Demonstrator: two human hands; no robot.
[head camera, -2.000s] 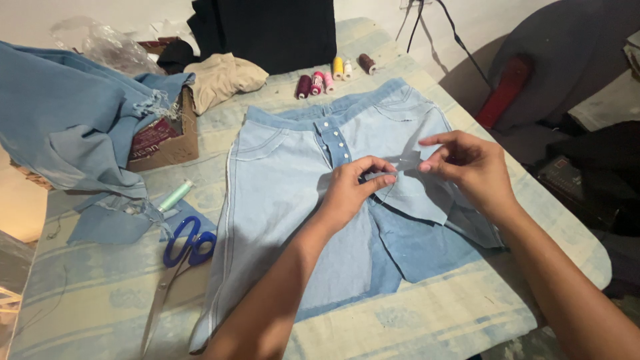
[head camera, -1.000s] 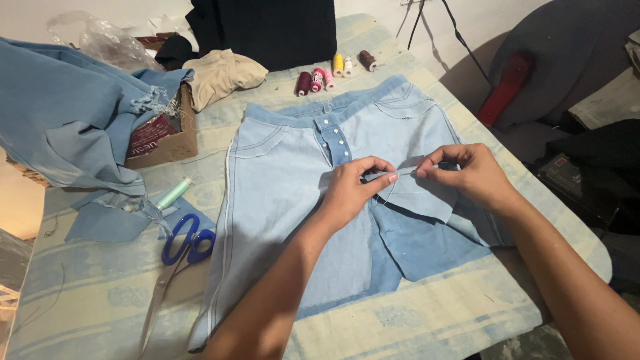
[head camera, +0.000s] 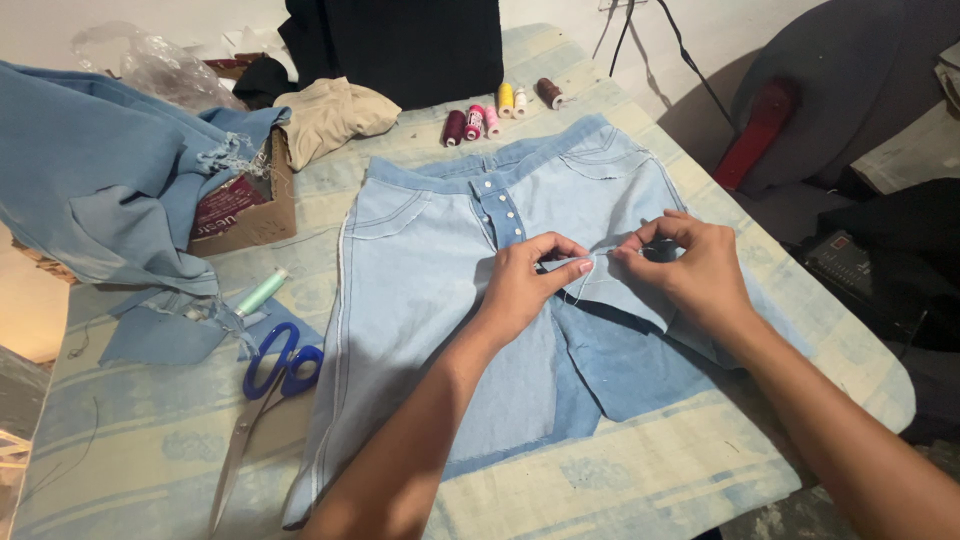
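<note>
Light blue denim shorts lie spread on the cloth-covered table, with a row of pale buttons down the front placket. My left hand pinches a fold of the denim near the crotch between thumb and fingers. Just right of it, my right hand has thumb and forefinger closed at the same fold, on something thin that looks like a needle; the fingers partly hide it. A pale thread hangs in a loop below my left fingertips. Blue-handled scissors rest left of the shorts.
Several thread spools stand behind the waistband, beside black fabric. A cardboard box with blue denim over it and beige cloth sits back left. A mint-green spool lies on denim scraps. The table's edge runs along the right.
My right hand was apart from my left, fingers spread, two seconds ago; it has since come down to the fold. My left hand has stayed on the denim.
</note>
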